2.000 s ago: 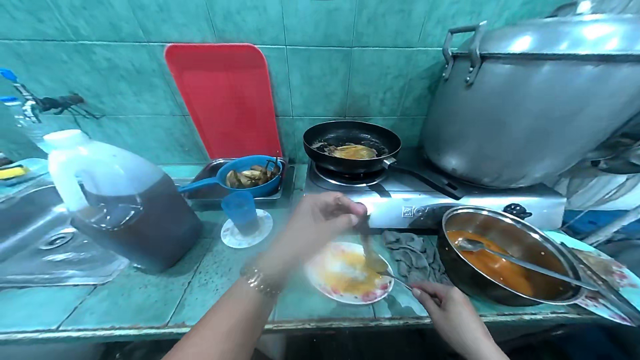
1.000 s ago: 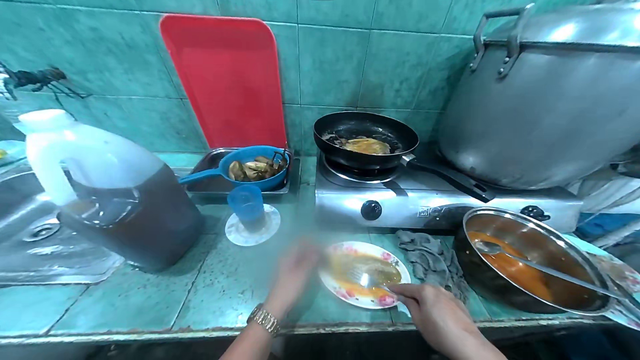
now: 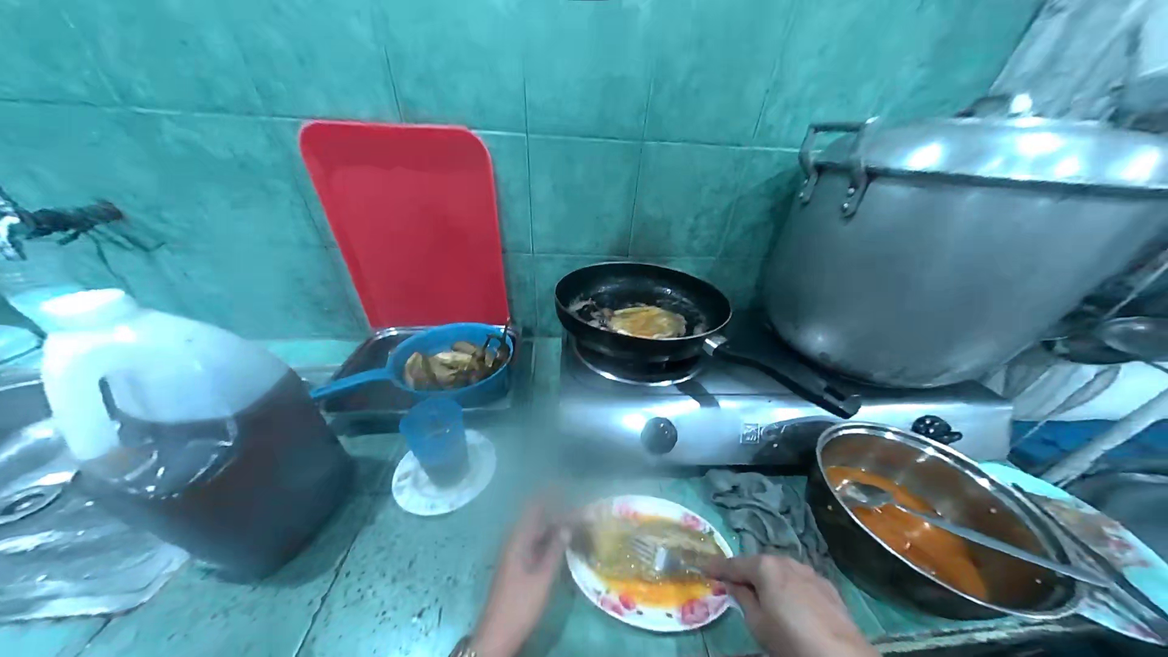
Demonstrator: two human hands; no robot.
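A floral-rimmed plate (image 3: 615, 602) with yellow-orange liquid, like beaten egg, lies on the tiled counter. My right hand (image 3: 787, 598) grips a metal fork (image 3: 659, 553), its tines in the liquid. A flat, pale brownish piece of food (image 3: 620, 540), partly blurred, lies in the plate. My left hand (image 3: 537, 552), blurred, is at the plate's left edge with its fingertips by the end of that piece; whether it pinches it cannot be told. Behind, a black frying pan (image 3: 641, 301) on the gas stove (image 3: 712, 424) holds a browned, flat piece (image 3: 648, 321) in oil.
At right stand a steel pot (image 3: 922, 529) of orange mixture with a ladle and a large lidded pot (image 3: 940, 265). A plastic jug (image 3: 201, 438), blue cup (image 3: 434, 438), blue strainer (image 3: 456, 365) of food and red tray (image 3: 411, 219) stand left. A grey cloth (image 3: 762, 511) lies behind the plate.
Two seconds ago my left hand was raised above the plate, holding a piece hanging down to it; now it is low at the plate's left edge, and the piece lies in the liquid.
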